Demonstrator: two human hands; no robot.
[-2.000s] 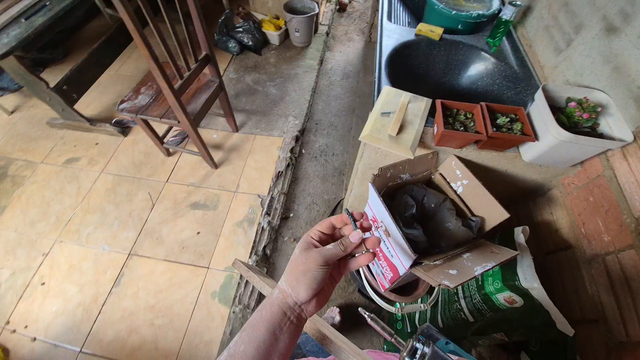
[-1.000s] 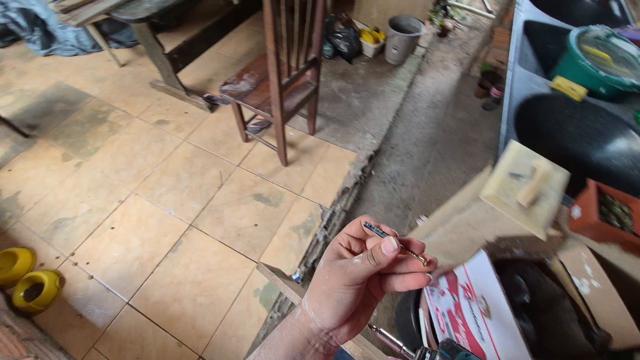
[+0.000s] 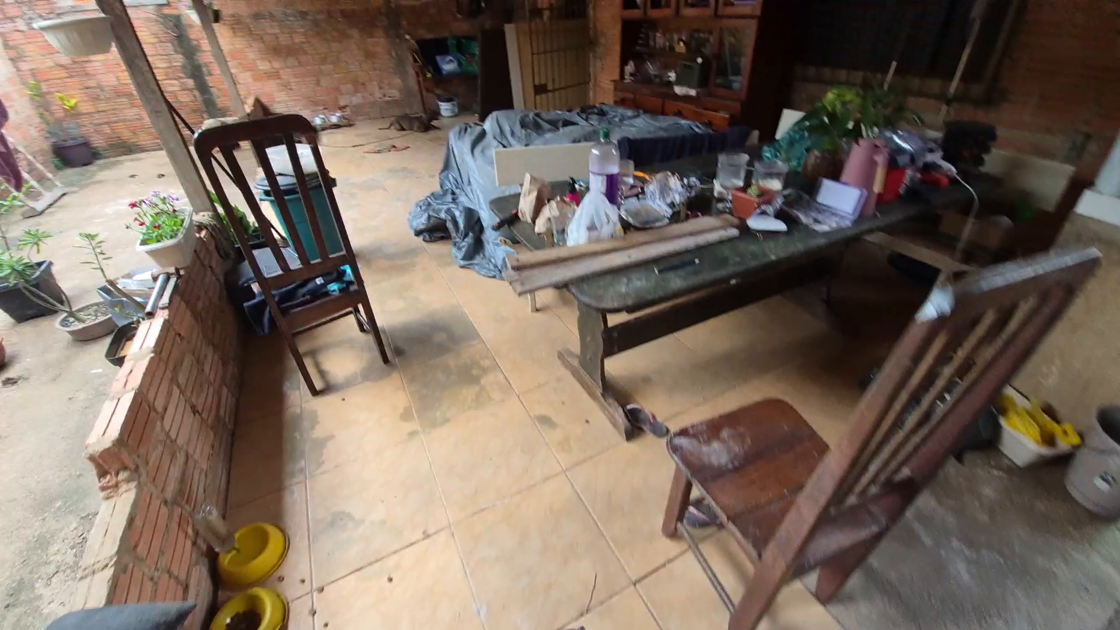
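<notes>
Neither my left hand nor my right hand shows in the head view now. A long dark green table stands at the center right. Two wooden boards lie across its near left end, beside a thin dark tool. Behind them are a bottle with purple liquid, a white plastic bag, a pink pitcher and a small potted plant. A grey fabric edge shows at the bottom left.
A wooden chair stands at the near right, another at the left beside a low brick wall. Two yellow bowls sit on the tiles by the wall. Grey plastic sheeting covers something behind the table. A bucket stands far right.
The view has swung up and left to the table and patio. The hand that held a small metal item in the earlier frames is out of view, as are the sink and cardboard box.
</notes>
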